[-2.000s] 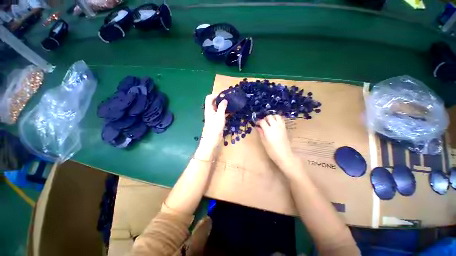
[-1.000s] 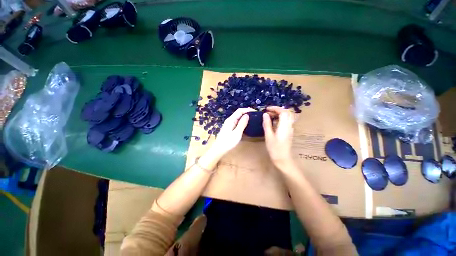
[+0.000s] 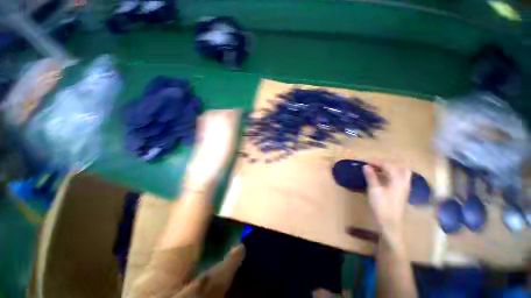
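My right hand [image 3: 389,185] holds a dark oval cover [image 3: 350,174] by its right end, over the cardboard sheet [image 3: 291,192]. My left hand [image 3: 215,137] is blurred, beside the right edge of the pile of oval covers [image 3: 160,116] on the green surface; whether it holds anything cannot be told. The heap of small dark buttons [image 3: 314,116] lies on the cardboard between my hands and further back. Another oval cover [image 3: 419,188] lies just right of my right hand, partly hidden by it.
More oval covers [image 3: 450,216] lie at the right. A clear plastic wrap bundle [image 3: 483,131] is at the right, a clear plastic bag [image 3: 75,125] at the left. Fan assemblies [image 3: 222,39] stand at the back. An open carton [image 3: 87,233] is at the lower left.
My hands have parted. The right moved right with an oval cover; the left moved left to the cover pile. The whole view has shifted and blurred.
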